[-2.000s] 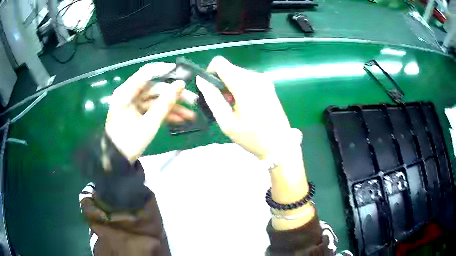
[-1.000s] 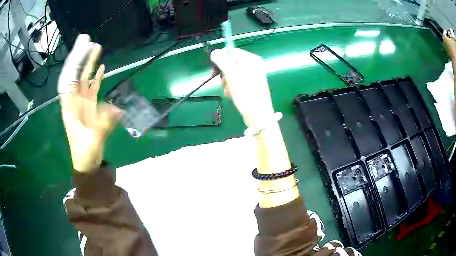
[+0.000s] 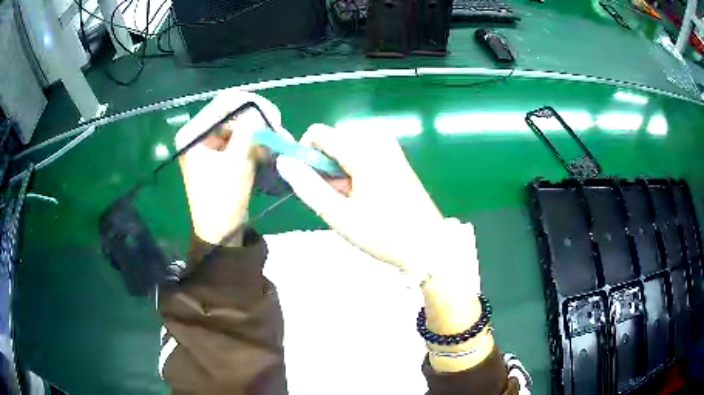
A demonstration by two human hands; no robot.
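A thin black phone middle frame (image 3: 131, 245) is tilted across my left forearm, its solid end low at the left and its open end up at my fingers. My left hand (image 3: 224, 158) is shut on the frame near its upper end. My right hand (image 3: 363, 185) is shut on a pale blue strip or tool handle (image 3: 297, 150), whose tip meets the frame at my left fingertips. The contact point is blurred and partly hidden by the fingers.
A white sheet (image 3: 340, 324) lies before me on the green mat. A black parts tray (image 3: 610, 239) is at the right, frames in some pockets. Another frame (image 3: 583, 166) lies behind it. A mouse (image 3: 495, 46), dark speaker box (image 3: 407, 27) and large black box (image 3: 247, 27) stand beyond.
My hands have come back together from being apart. The held frame now tilts across my left forearm, and the blue tool has swung from upright to the frame's edge.
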